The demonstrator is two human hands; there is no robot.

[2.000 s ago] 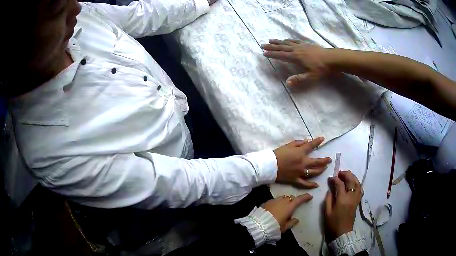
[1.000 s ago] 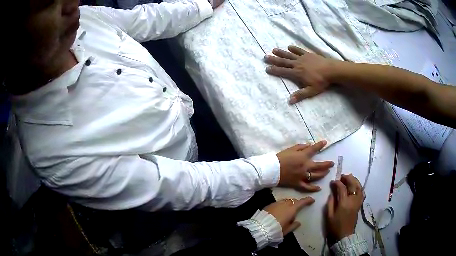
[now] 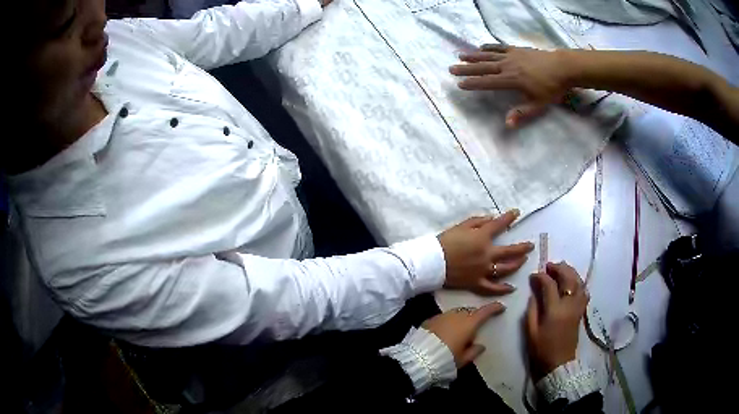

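Note:
A pale, faintly patterned garment [image 3: 405, 121] lies on the white table with a dark line down its middle and a curved hem at its near end. My right hand [image 3: 556, 315] is near the table's front edge and pinches the short end of a tape measure [image 3: 544, 251], which points towards the hem without touching it. The tape's length also curves and loops to the right. My left hand [image 3: 463, 331] rests at the table edge, index finger extended, holding nothing. Both my cuffs are white and frilled.
A person in a white buttoned shirt [image 3: 178, 226] stands at the left, one hand [image 3: 486, 257] at the hem. Another person's hand [image 3: 519, 77] reaches in from the right over the garment. A red pencil [image 3: 636, 242], written sheets [image 3: 703, 162] and a black bag [image 3: 697, 323] lie at the right.
The other person's hand from the right has shifted up and right over the garment. The view has moved slightly. My hands keep nearly the same pose.

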